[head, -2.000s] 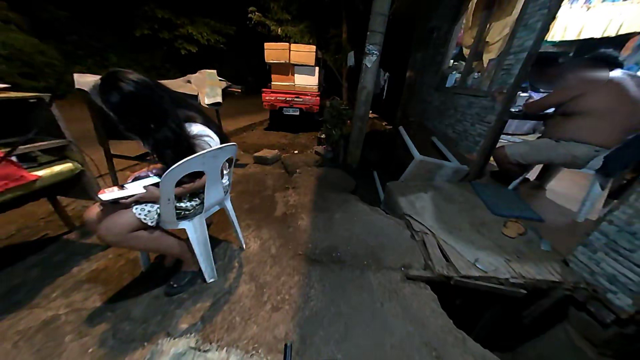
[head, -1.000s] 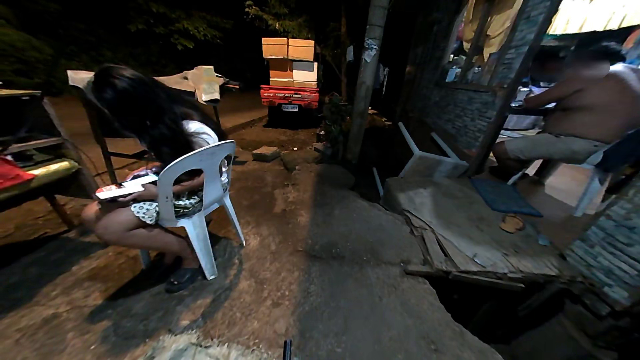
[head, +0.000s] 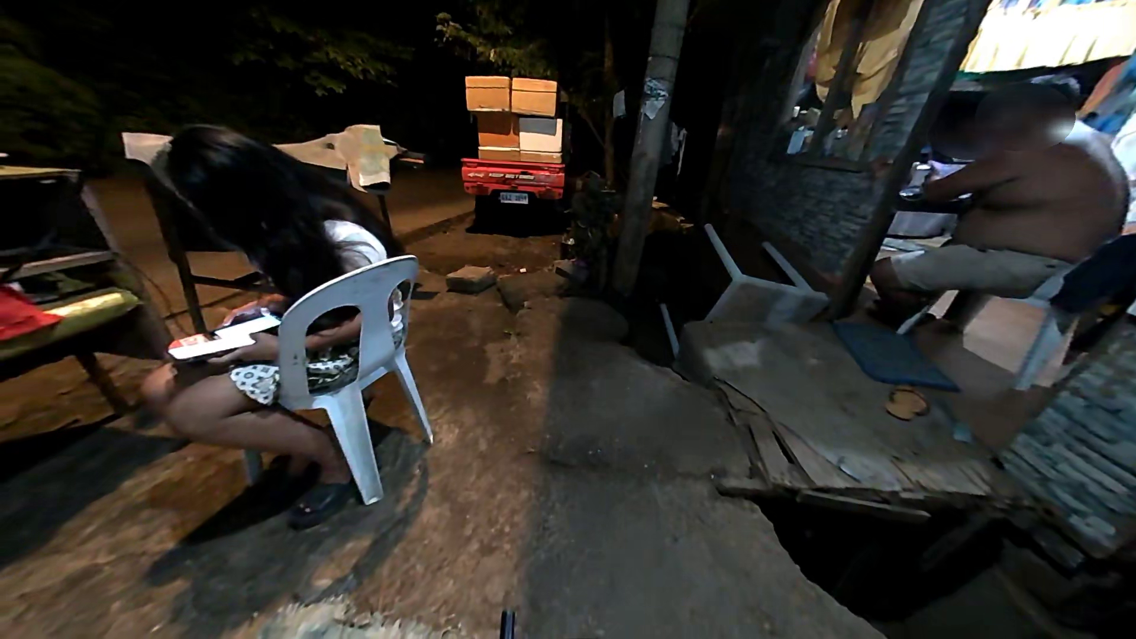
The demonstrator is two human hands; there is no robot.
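Note:
Neither my left hand nor my right hand shows in the head view. A thin dark rod-like thing (head: 507, 624) pokes up at the bottom edge; what holds it is hidden. At the left a person (head: 257, 213) sits bent forward on a white plastic chair (head: 355, 311), with a flat white and red thing (head: 222, 340) in the hands. Through the doorway at the right another person (head: 1021, 195) sits on a chair, arms toward a table with things on it.
A red truck (head: 513, 177) stacked with boxes stands beyond a leaning post (head: 650, 151). An overturned white plastic stool or table (head: 768, 297) lies by the doorway, near a blue mat (head: 895, 355) and a slipper (head: 906, 403). Broken boards (head: 861, 506) edge a dark hole at the lower right.

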